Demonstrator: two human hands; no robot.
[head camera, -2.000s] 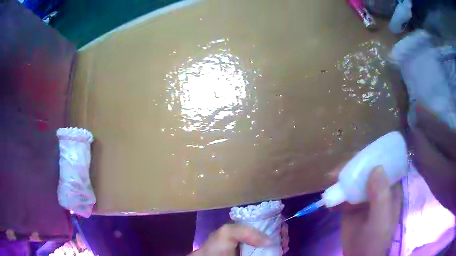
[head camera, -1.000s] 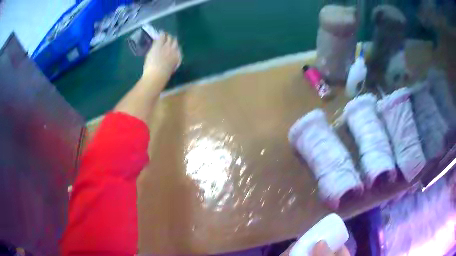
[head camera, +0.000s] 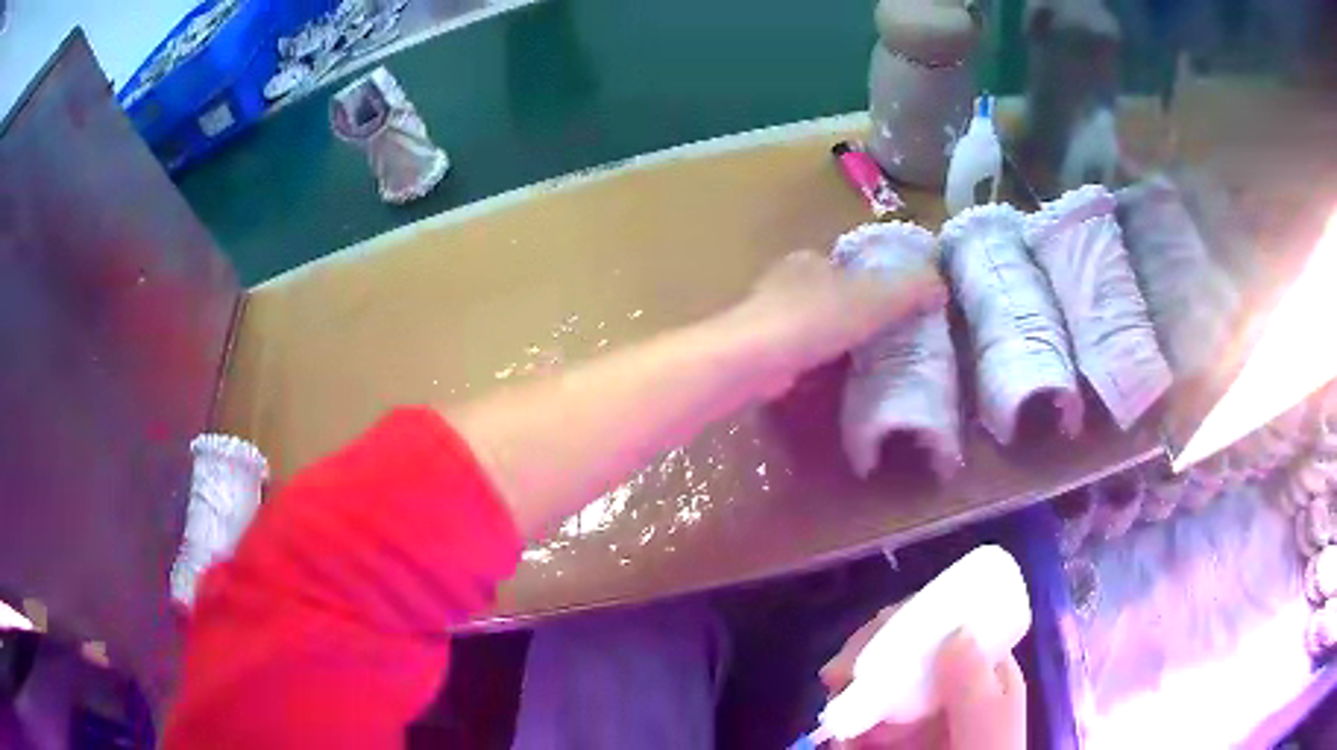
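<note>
My left hand [head camera: 821, 308], in a red sleeve, reaches across the board and has its fingers on the upper, ruffled end of a white tubular piece [head camera: 902, 388]; its grip is partly blurred. Two more white tubular pieces, one in the middle [head camera: 1012, 322] and one at the right [head camera: 1103, 308], lie beside it. My right hand [head camera: 953, 689] holds a white squeeze bottle [head camera: 960, 608] at the bottom edge, its blue nozzle pointing down and left. Another tubular piece [head camera: 389, 135] lies on the green belt [head camera: 631, 88].
A tubular piece [head camera: 220, 506] lies at the board's left edge, partly behind my sleeve. A small spare bottle [head camera: 974, 158], a pink tube [head camera: 868, 179] and a grey-beige jar [head camera: 921, 91] stand or lie at the back right. A blue crate [head camera: 205, 88] is beyond the belt.
My left hand has let go of the tubular piece on the belt and moved right to the row of tubes. My right hand still holds the bottle, its nozzle now in view. The camera view has shifted.
</note>
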